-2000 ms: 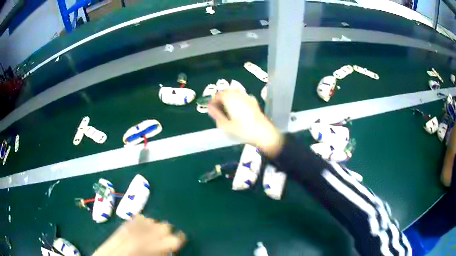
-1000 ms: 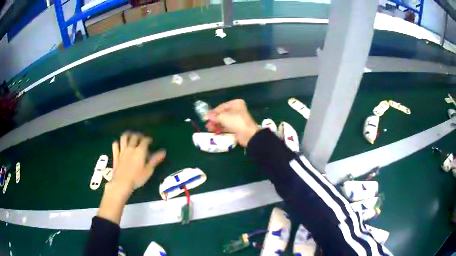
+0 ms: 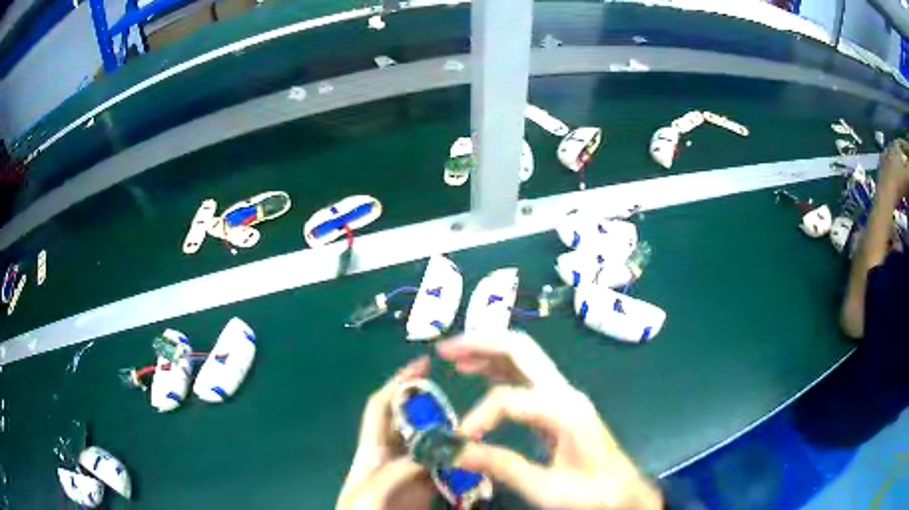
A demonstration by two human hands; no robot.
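Note:
A white body shell (image 3: 460, 485), open side up with blue inside, is held between both hands at the bottom centre. A dark circuit board (image 3: 435, 447) lies across the middle of the shell. My left hand (image 3: 384, 453) holds the shell from its left side. My right hand (image 3: 538, 428) is at its right side, with fingertips on the board. The hands hide part of the shell's edges. Both hands are slightly blurred.
White shells (image 3: 436, 297) with wired boards lie on the green bench just beyond my hands. More shells (image 3: 223, 361) lie at left. A pale rail (image 3: 269, 286) and grey upright (image 3: 498, 120) stand beyond. Another person's arm (image 3: 869, 264) is at far right.
My hands have come back from the belt beyond the rail to the near bench and now hold a shell together. A shell with blue inside now lies beside the flat strips at left.

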